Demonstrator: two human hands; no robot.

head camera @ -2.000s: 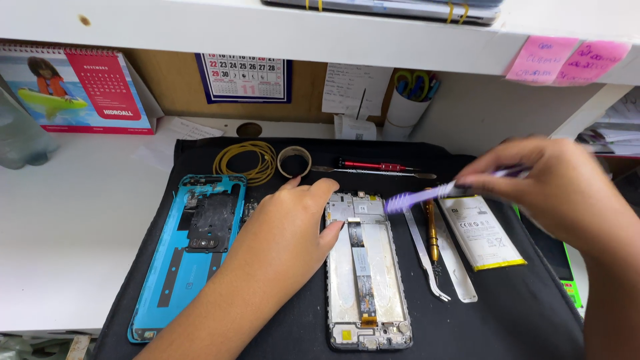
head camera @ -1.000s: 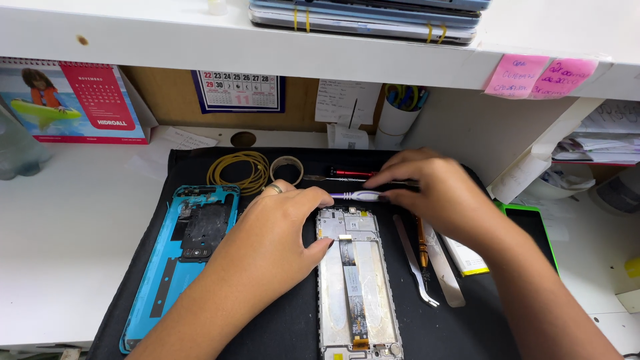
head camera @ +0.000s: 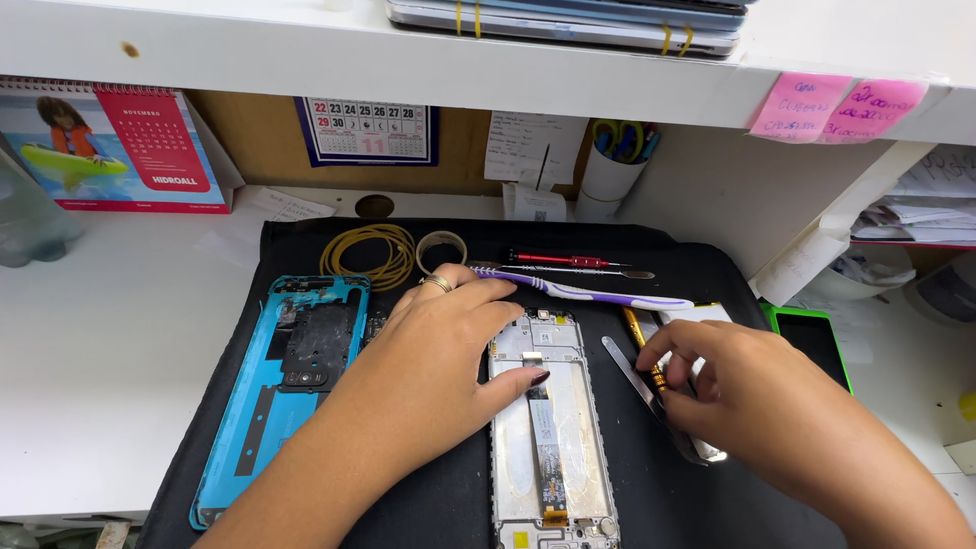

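Observation:
My left hand (head camera: 442,351) rests on the upper left edge of a smartphone's metal mid-frame (head camera: 576,435), its thumb over the flex cable (head camera: 545,427). My right hand (head camera: 724,374) has its fingertips at a golden screwdriver (head camera: 634,328); whether the grip is closed is unclear. Metal tweezers (head camera: 627,370) lie just left of those fingers. The white battery (head camera: 709,311) is partly hidden behind this hand. A purple and white toothbrush (head camera: 602,294) lies above the frame, its bristle end near my left fingers. On the left is a blue phone back cover (head camera: 255,404).
Yellow cord (head camera: 368,257), a tape roll (head camera: 441,248), a red screwdriver (head camera: 560,260) and a metal spudger (head camera: 637,274) lie along the back of the black mat (head camera: 427,488). A green-edged phone (head camera: 808,343) sits at right. A white shelf (head camera: 305,65) overhangs the back.
The toothbrush, held in my right hand two seconds ago, now lies behind the phone frame. My right hand has moved from it toward the golden screwdriver. My left hand stays on the frame.

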